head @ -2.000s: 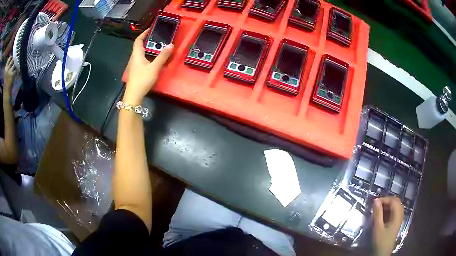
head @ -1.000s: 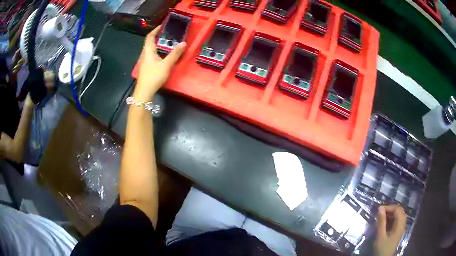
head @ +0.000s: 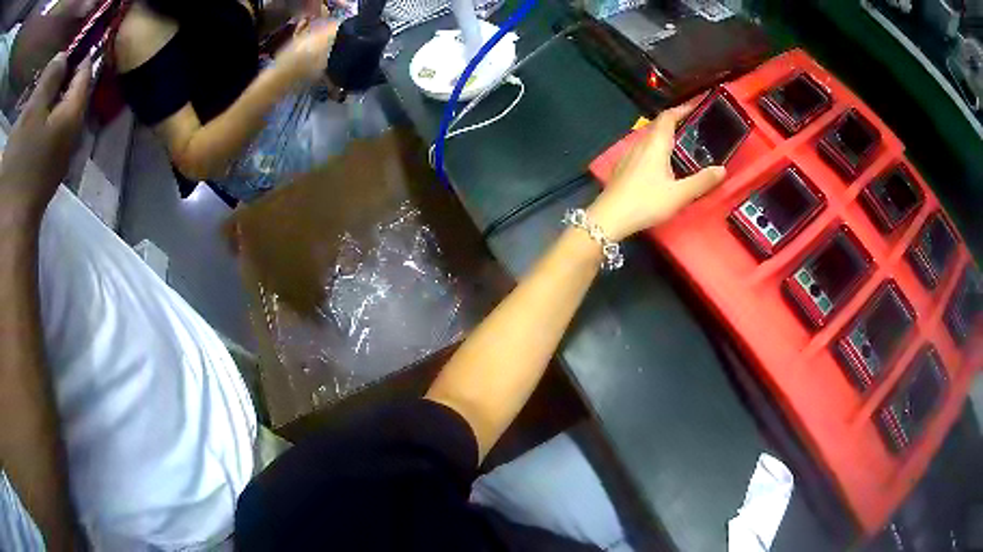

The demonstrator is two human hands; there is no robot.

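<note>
My left hand is at the left end of the large red tray. Its fingers and thumb grip the lower and left edges of a red-rimmed phone with a dark screen. That phone lies at the corner pocket; I cannot tell if it is lifted. More phones lie in two rows of pockets, one of them next to my hand. A white paper slip lies on the dark green bench in front of the tray. My right hand is out of the picture.
A brown carton with crumpled clear film stands below the bench edge. A white fan base, a blue cable and a dark box with a red light are beyond. Other people are at the left, one with a moving hand.
The view has swung left, so the tray appears further right. My right hand and the blister tray have left the picture. My left hand stays at the same phone.
</note>
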